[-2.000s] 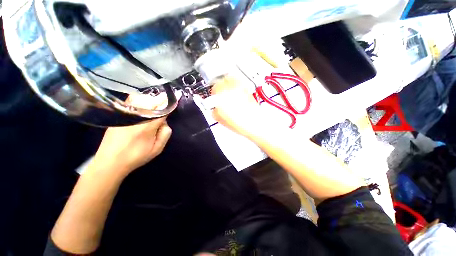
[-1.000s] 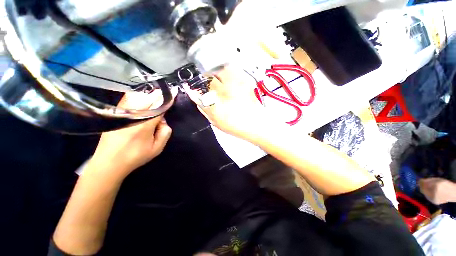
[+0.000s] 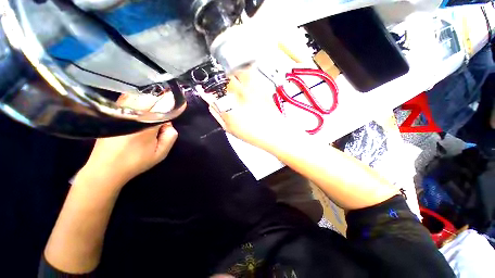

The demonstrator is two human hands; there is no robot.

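Black cloth [image 3: 184, 168] with short pale chalk marks lies under the sewing machine [image 3: 141, 38] and over my lap. My left hand [image 3: 130, 149] rests on the cloth, thumb bent. Its fingers run behind the machine's large chrome ring, so their tips and any grip are hidden. My right hand [image 3: 236, 106] is at the cloth's right edge, fingertips close to the small metal parts [image 3: 214, 84] by the needle area. They are overexposed, and I cannot tell if they pinch anything. Red-handled scissors [image 3: 309, 100] lie right of my right hand.
A black phone [image 3: 355, 51] lies behind the scissors, with a tan cardboard piece [image 3: 325, 64] beside it. A crinkled plastic bag [image 3: 366, 144] is beyond my right forearm. Red plastic stools [image 3: 420, 115] and dark clothes stand at the right. The machine head looms close at upper left.
The cloth's chalk marks have shifted slightly up and left, towards the machine. My left hand has shifted slightly left with the cloth. Another person's hand at the right edge has gone from view.
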